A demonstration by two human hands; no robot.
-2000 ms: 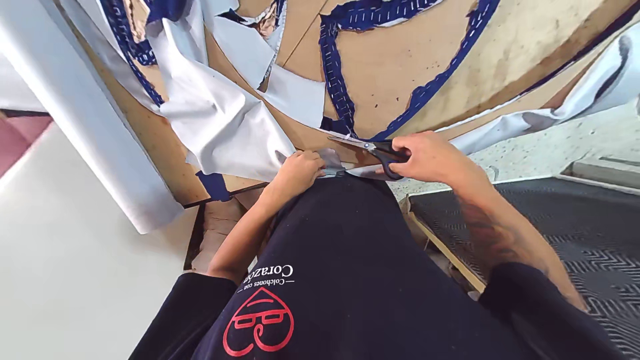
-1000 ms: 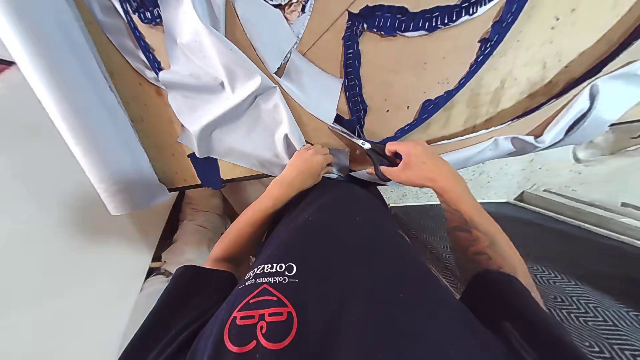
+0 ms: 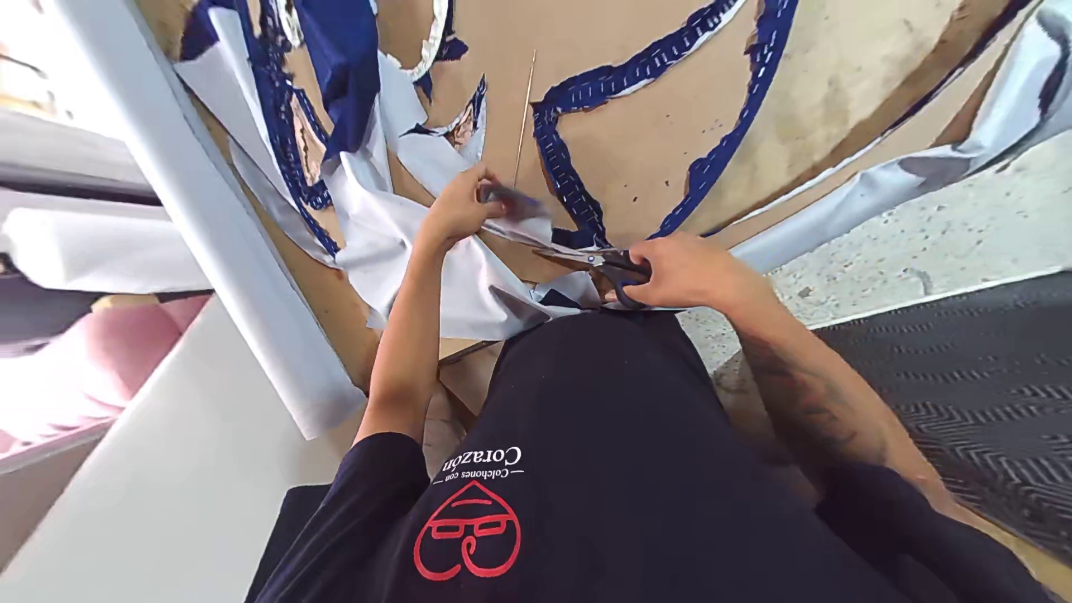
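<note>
My right hand (image 3: 691, 272) holds a pair of scissors with dark handles (image 3: 615, 264) near the front edge of the board, the blades pointing left and lying at grey-white fabric. My left hand (image 3: 461, 205) pinches a raised piece of the fabric (image 3: 519, 219) left of the blades; the piece is slightly blurred. Below both hands, light fabric (image 3: 477, 293) lies in folds against the apron. Navy fabric strips with rows of staples (image 3: 569, 159) run over the brown board (image 3: 636, 176) just beyond the scissors.
A long roll of white material (image 3: 209, 218) lies along the board's left side. Navy cloth (image 3: 339, 75) is bunched at the upper left. A thin rod (image 3: 526, 117) rests on the board. Grey-white fabric (image 3: 871, 193) hangs along the right edge, above a dark patterned surface (image 3: 997, 385).
My left hand has moved up and away from the board's front edge, lifting the fabric piece. My right hand still holds the scissors near that edge. The view has shifted.
</note>
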